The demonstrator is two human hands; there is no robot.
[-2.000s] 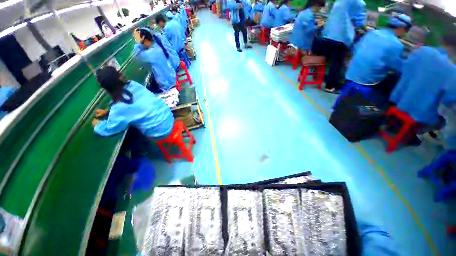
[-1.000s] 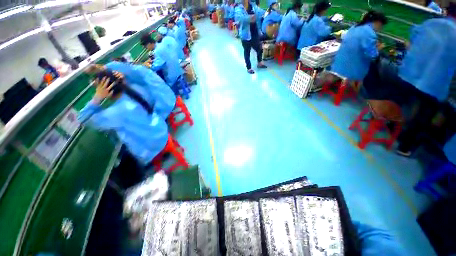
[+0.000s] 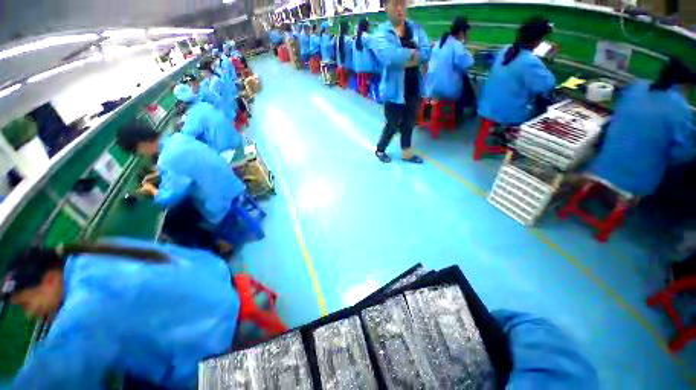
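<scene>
A black parts tray (image 3: 488, 324) is held in front of my body at the bottom of the view. Its slots hold several silvery bubble bags (image 3: 347, 354) side by side. The edge of another black tray shows under its far side, at a slightly different angle. The tray is tilted, with its right side higher in the picture. A blue sleeve, my right one by its place, lies against the tray's right side. Neither of my hands is visible; the tray or the picture's edge hides them.
A glossy blue aisle with yellow lines runs ahead. A person in a blue coat (image 3: 401, 76) stands in it, facing me. A person (image 3: 145, 305) leans close at the left, by a red stool (image 3: 258, 305). Stacked white trays (image 3: 561, 133) and seated workers line the right.
The view has moved forward along the aisle. The tray has tilted and shows lower at the left. The standing person and the white trays look nearer.
</scene>
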